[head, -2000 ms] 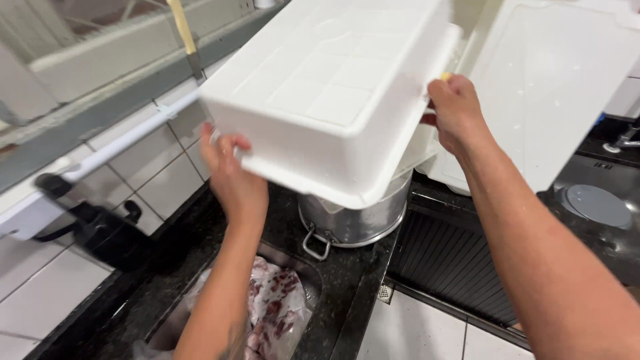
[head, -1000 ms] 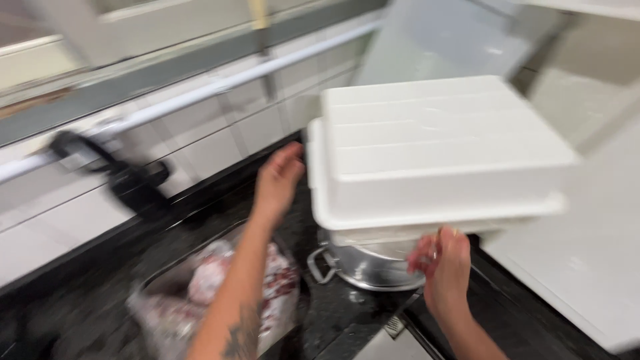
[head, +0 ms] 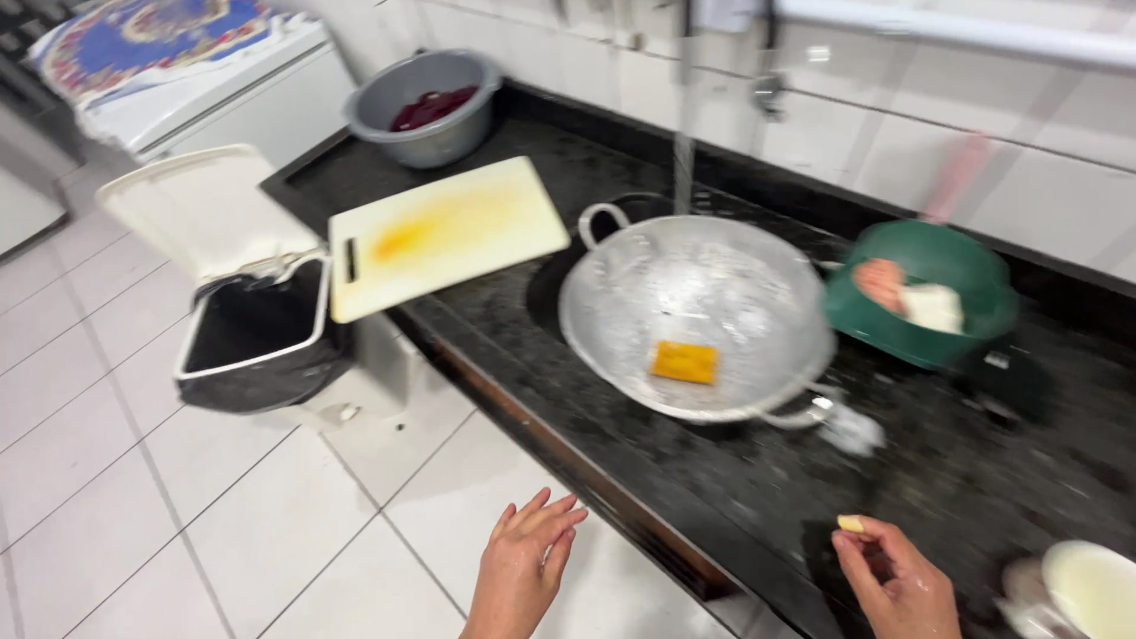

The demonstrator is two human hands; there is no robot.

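My left hand [head: 525, 564] is empty, fingers apart, over the floor beside the counter edge. At the lower right, my right hand [head: 896, 577] pinches a small pale yellow piece [head: 850, 524] between thumb and finger above the black counter. Ahead of both hands, a wide two-handled aluminium pan [head: 710, 284] sits over the sink, with a yellow-orange sponge [head: 684, 362] inside it and water running from above. A green plastic bowl [head: 927, 293] to its right holds a pinkish item and a white item, both blurred.
A stained white cutting board [head: 453, 231] lies partly over the counter edge, beside an open lined bin [head: 253, 328]. Behind it, a grey basin [head: 424, 111] holds dark red pieces. A pale container [head: 1096, 590] stands at the lower right. A cloth-topped white appliance [head: 240, 115] is far left.
The view has swung to another stretch of counter. Earlier, my right hand held a white plastic tub over a metal pot; both are now out of view. My left hand had come off the tub.
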